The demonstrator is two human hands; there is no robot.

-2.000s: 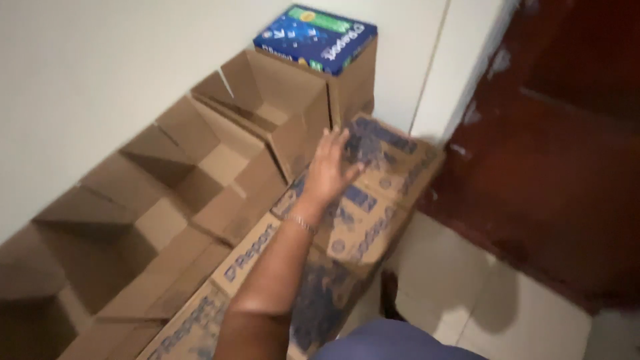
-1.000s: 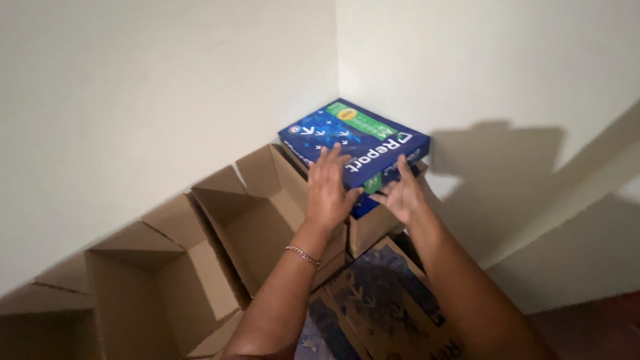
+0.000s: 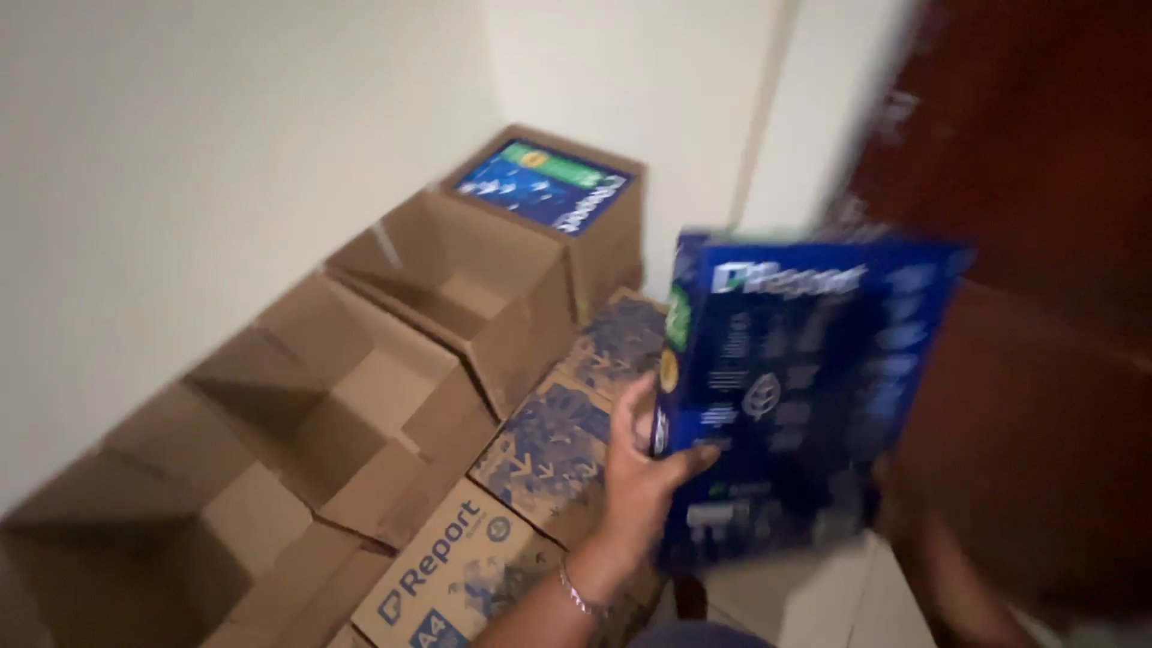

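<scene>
A blue ream of Report A4 paper (image 3: 792, 396) is held upright between my two hands, its broad face toward me. My left hand (image 3: 643, 459), with a bracelet at the wrist, grips its left edge, thumb on the face. My right hand (image 3: 900, 504) is at its lower right edge, blurred and partly hidden behind it. Another Report ream (image 3: 544, 184) lies flat in the top of the cardboard box (image 3: 612, 243) at the wall corner. An open-topped, empty cardboard box (image 3: 522, 324) stands beside that one, left of the held ream.
More open cardboard boxes (image 3: 405, 450) line the wall toward the lower left. Closed, printed Report cartons (image 3: 468, 567) lie in a row beside them. A dark red-brown surface (image 3: 1035, 405) rises at right. Light floor tiles (image 3: 801, 585) show below the held ream.
The hands have lifted a ream off the corner box, where they gripped it a second ago, and brought it to the right, turned upright. The view has swung right and down.
</scene>
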